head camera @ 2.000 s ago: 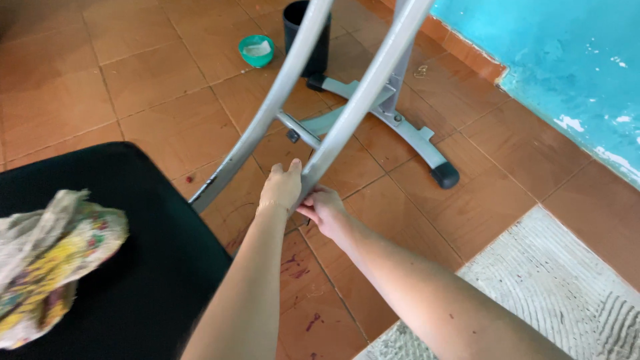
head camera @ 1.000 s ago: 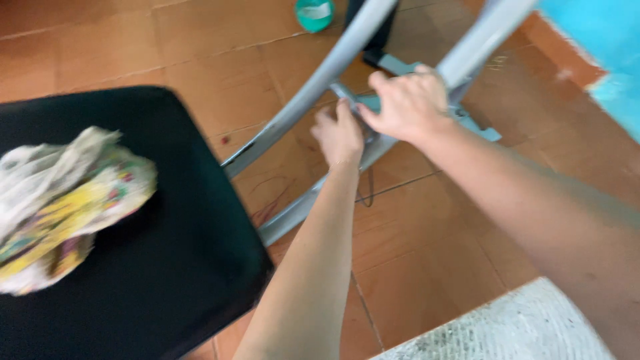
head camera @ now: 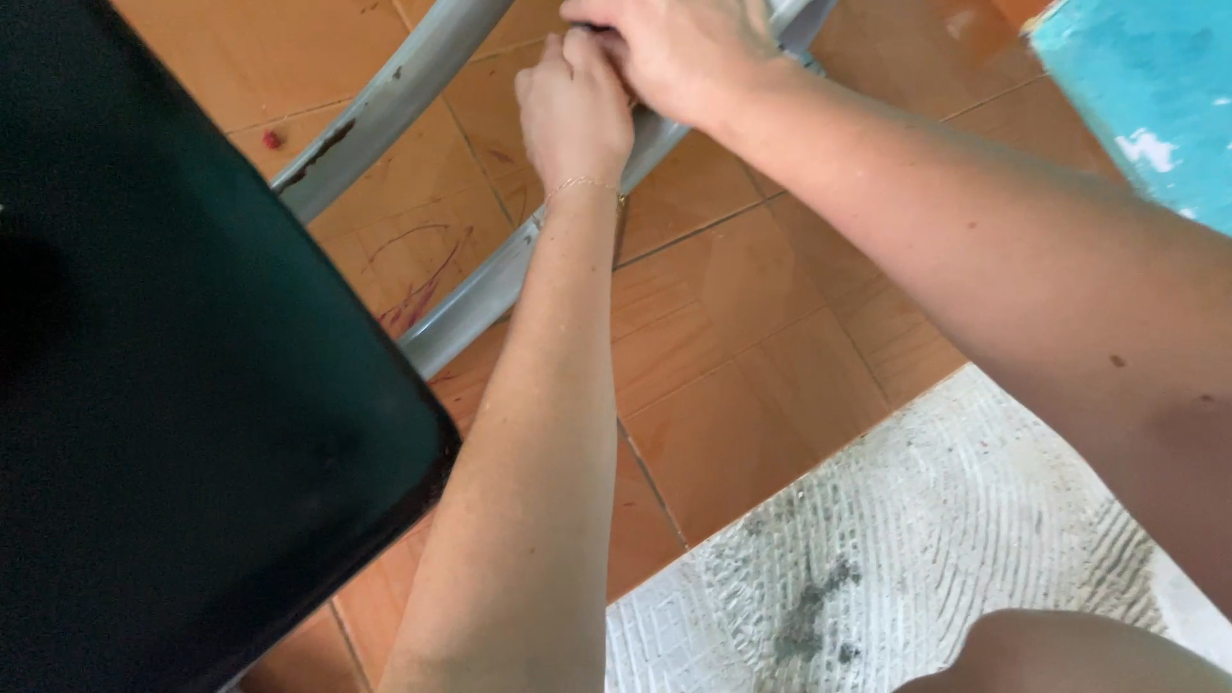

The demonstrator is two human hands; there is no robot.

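Observation:
My left hand (head camera: 577,115), with a thin chain bracelet at the wrist, is at the top centre beside a curved grey metal tube (head camera: 472,308) with worn paint. Against its fingers lies my right hand (head camera: 683,58), above the same tube. A small dark thing shows between the fingertips of the two hands; what it is and which hand grips it I cannot tell. A second curved grey tube (head camera: 385,106), with chipped paint, runs to the left of my hands. Both tubes pass beneath a black padded seat or board (head camera: 221,385).
Orange floor tiles (head camera: 751,414) with reddish stains lie under the tubes. A bare patch of ridged whitish mortar (head camera: 895,539) is at the lower right, where a knee (head camera: 1068,654) shows. A turquoise wall (head camera: 1136,96) with flaked paint stands at the upper right.
My hands, apart one second ago, are now together at the tube. The view has shifted closer, and the crumpled cloth, green bowl and black bin are out of sight.

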